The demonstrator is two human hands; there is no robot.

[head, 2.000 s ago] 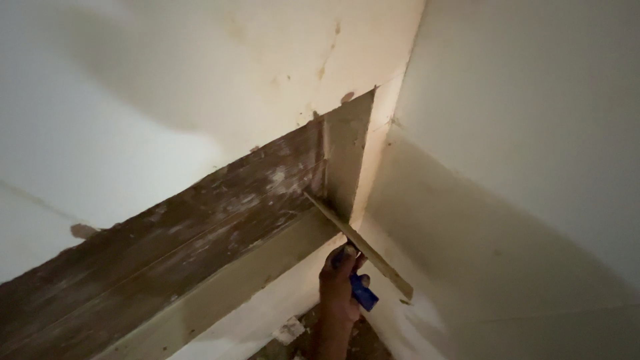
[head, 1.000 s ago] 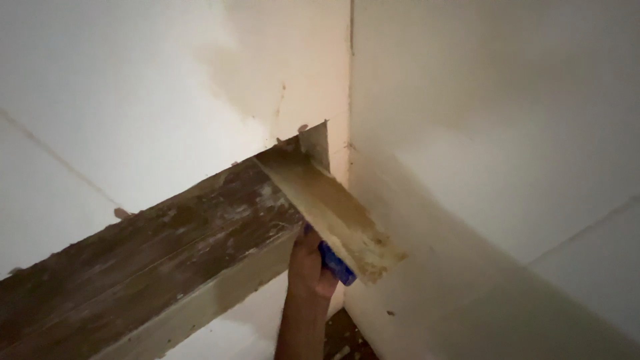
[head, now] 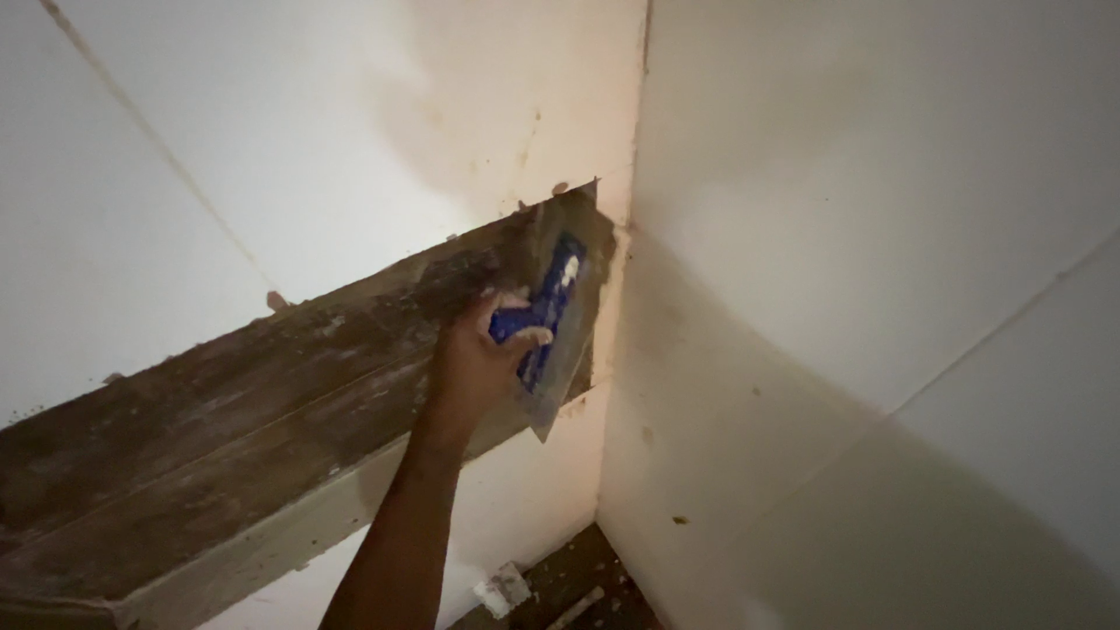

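My left hand [head: 481, 354] is raised and closed on the blue handle of a plastering trowel [head: 564, 328], with the thumb on the right side. The trowel's metal blade stands steeply, its handle side towards me and whitish residue on the handle. The blade lies over the right end of a long brown, smeared band [head: 289, 376] on a beam-like projection, close to the corner. Whether the whole blade touches the surface cannot be told, as its far face is hidden. My right hand is not in view.
Pale panels [head: 306, 131] with visible joints lie to the left and above. A pale wall [head: 787, 350] meets them at the corner on the right. At the bottom, a whitish piece [head: 503, 590] lies on a dark, speckled surface [head: 569, 569].
The trowel has turned: its blade was edge-on, then showed a tan-coated face, and now shows its handle side over the band's end. My left hand has stayed closed on the handle.
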